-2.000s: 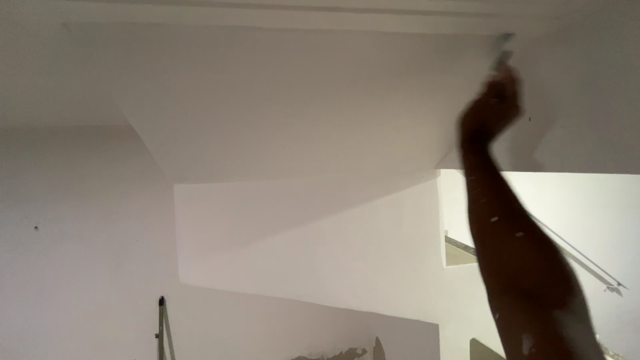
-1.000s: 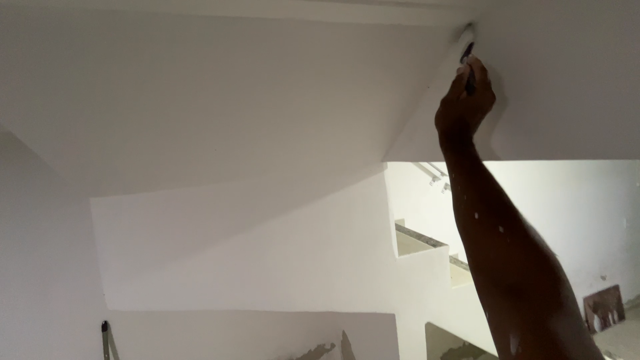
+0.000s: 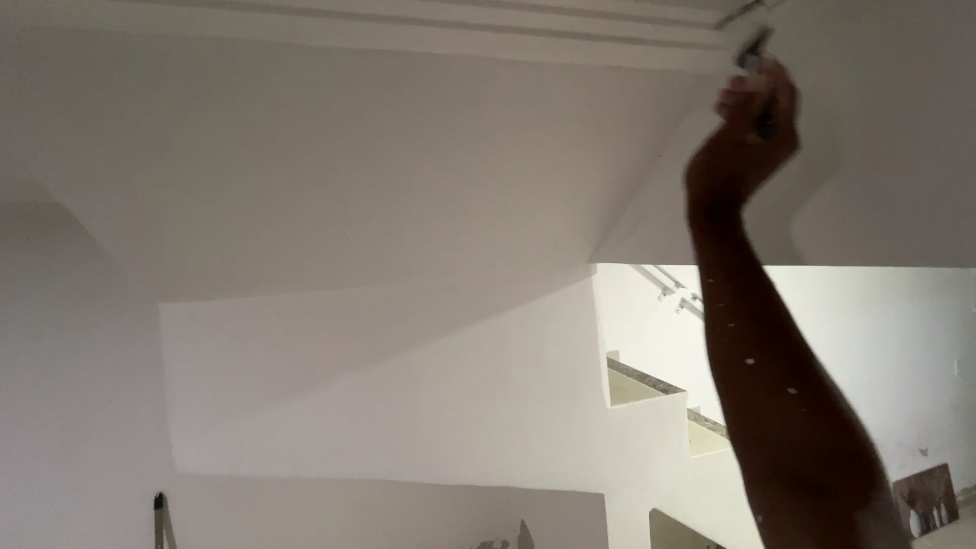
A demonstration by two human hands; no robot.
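My right hand (image 3: 743, 141) is raised at the upper right, closed around the handle of a small paintbrush or similar tool (image 3: 753, 49), which is blurred. The tool's head is by the corner where the stepped white ceiling moulding (image 3: 457, 46) meets the right-hand wall (image 3: 900, 152). Whether it touches the surface is unclear. White specks dot the forearm. Below the moulding spreads a smooth, pale sloping surface (image 3: 381, 168). My left hand is out of view.
Stone-edged stair steps (image 3: 644, 377) and a metal handrail (image 3: 671, 288) show through the opening behind my forearm. A picture panel (image 3: 926, 499) leans low at the right. A thin pole with a dark tip (image 3: 159, 503) stands at the lower left.
My right hand has stayed raised with the tool near the upper corner. The view has tilted and shifted, and more of the ceiling moulding shows than a second ago.
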